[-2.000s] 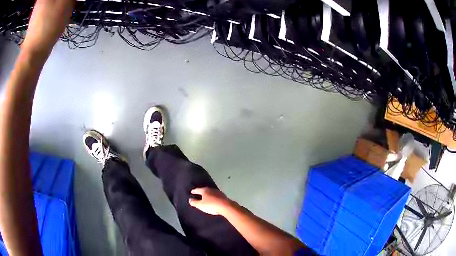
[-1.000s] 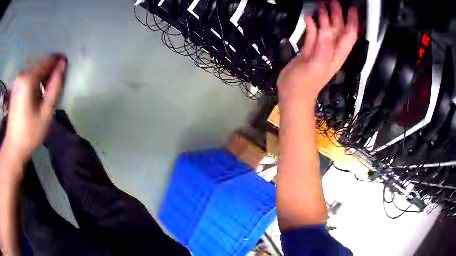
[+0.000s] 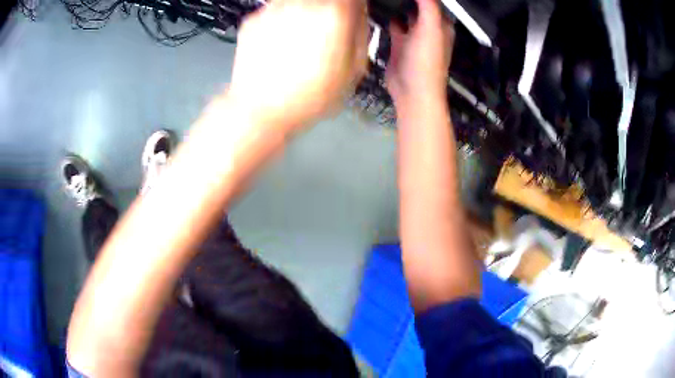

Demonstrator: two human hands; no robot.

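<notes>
My left hand [image 3: 300,63] is raised at the top centre in front of the rack. It is blurred, its fingers look curled, and what they touch is hidden. My right hand [image 3: 419,55] is raised just right of it, cut by the top edge. Its fingers are around a dark part of a black unit [image 3: 392,10] between the two hands; most of that unit is hidden or out of the picture. More black units in rows [image 3: 577,81] lie blurred on the white-edged rack shelves at upper right.
Black cables [image 3: 166,22] hang from the shelf fronts at upper left. Blue totes stand at lower left [image 3: 21,273] and lower centre-right [image 3: 385,295]. A yellow-orange bench [image 3: 544,198], cartons and a floor fan [image 3: 559,325] are at right. My shoes and dark trousers show at left.
The view has swung back left. My left hand has come up from the lower left to the rack, and my right hand, spread open before, is now curled beside it at the top.
</notes>
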